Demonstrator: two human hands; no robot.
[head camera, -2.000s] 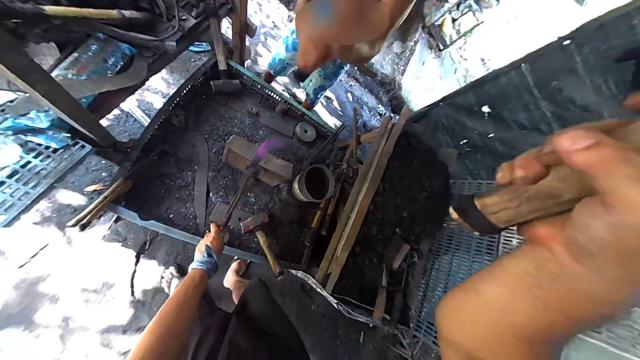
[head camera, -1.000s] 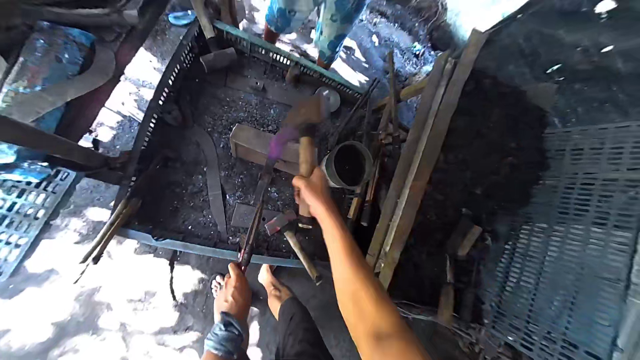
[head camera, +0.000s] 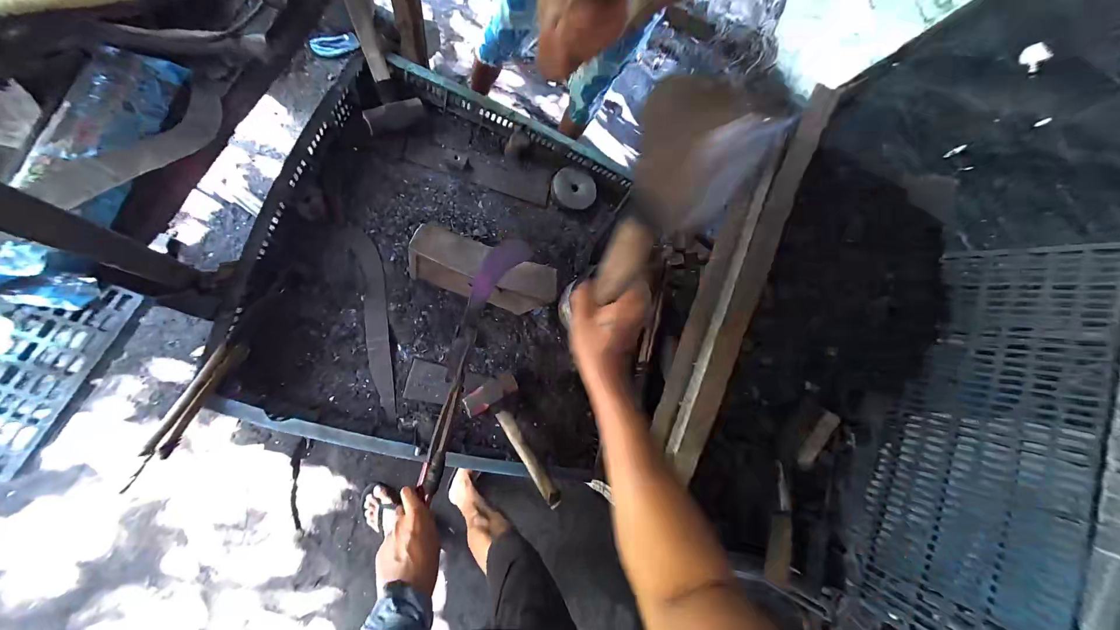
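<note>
My left hand (head camera: 409, 542), at the bottom, is closed around the handles of long metal tongs (head camera: 448, 404). At their far end a curved blade, glowing purple (head camera: 497, 267), lies across a steel anvil block (head camera: 446, 261). My right hand (head camera: 611, 319) grips the wooden handle of a hammer (head camera: 687, 157), whose head is raised to the right of the block and blurred by motion. A smaller hammer (head camera: 492, 394) with a wooden handle rests near the front edge, beside a flat metal plate (head camera: 427, 381).
The block sits in a dark crate (head camera: 306, 429) with a curved flat metal strip (head camera: 376, 324), another hammer (head camera: 394, 115) and a metal ring (head camera: 574, 188). Wooden boards (head camera: 735, 306) flank its right side. A person (head camera: 582, 35) is beyond the far rim. Plastic grates (head camera: 989, 455) lie at right.
My right hand has swung the hammer up and to the right from near the block, where it was one second ago. The left hand still holds the tongs.
</note>
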